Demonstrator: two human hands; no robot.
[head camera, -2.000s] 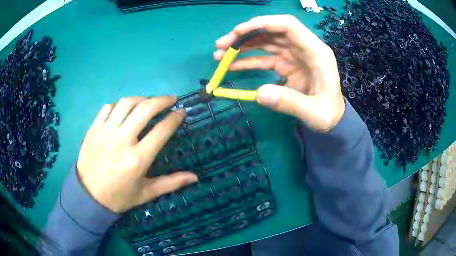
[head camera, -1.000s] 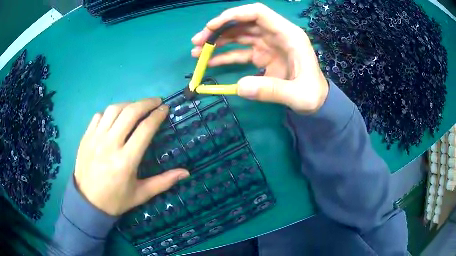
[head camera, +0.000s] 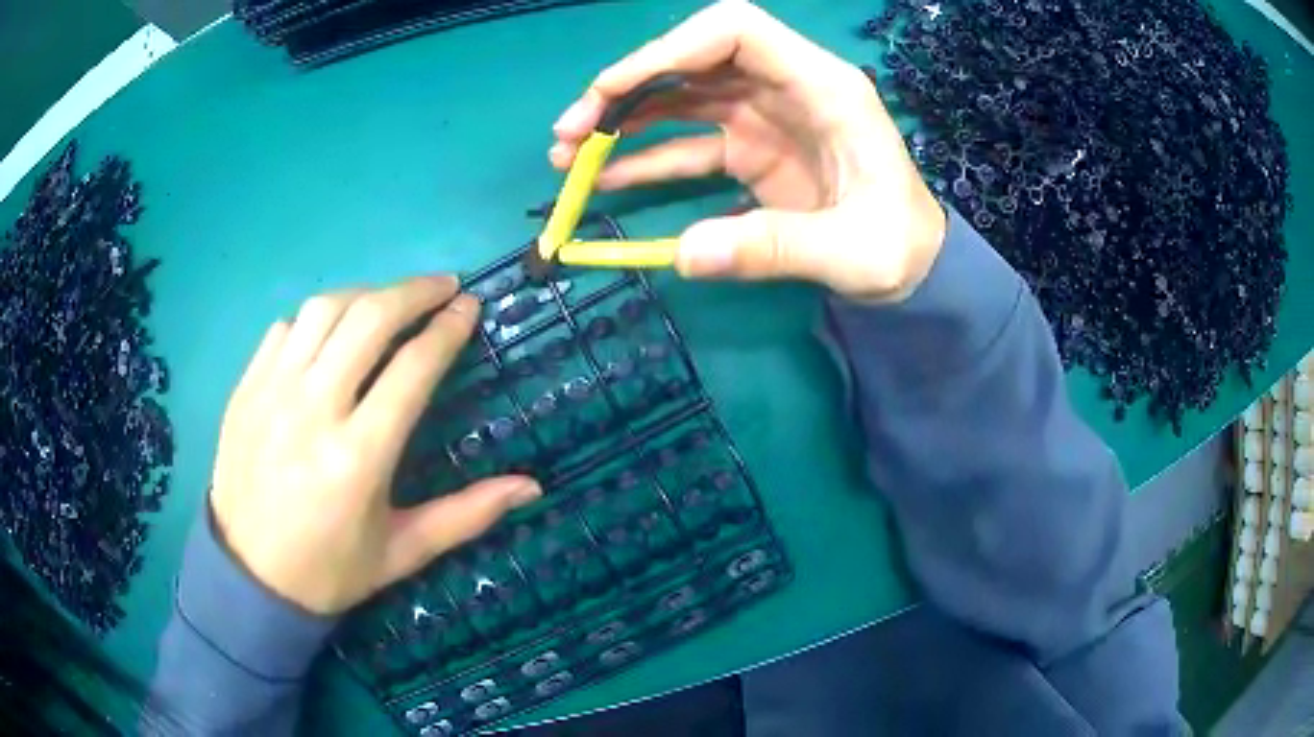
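Observation:
A flat black part frame (head camera: 634, 432) with rows of small black parts lies tilted on the green surface. My left hand (head camera: 339, 446) lies on its left side, fingertips at the upper left edge, thumb across the middle. Whether it pinches the frame is hidden. My right hand (head camera: 793, 173) holds the yellow-handled nippers (head camera: 579, 195) with the handles spread. Their short dark jaws are at the frame's top edge, right of my left fingertips. Whether the jaws touch a part is too small to tell.
A heap of loose black parts (head camera: 87, 389) lies at the left. A larger dense heap (head camera: 1124, 187) lies at the right. A stack of black frames (head camera: 375, 26) is at the far edge. Cream-coloured pieces (head camera: 1261, 504) stand low at the right, beyond the pale curved table edge.
Against two seconds ago, both hands and the nippers show a little further left, and the heaps and far stack have shifted too, so the view moved. Over the last second there is little change.

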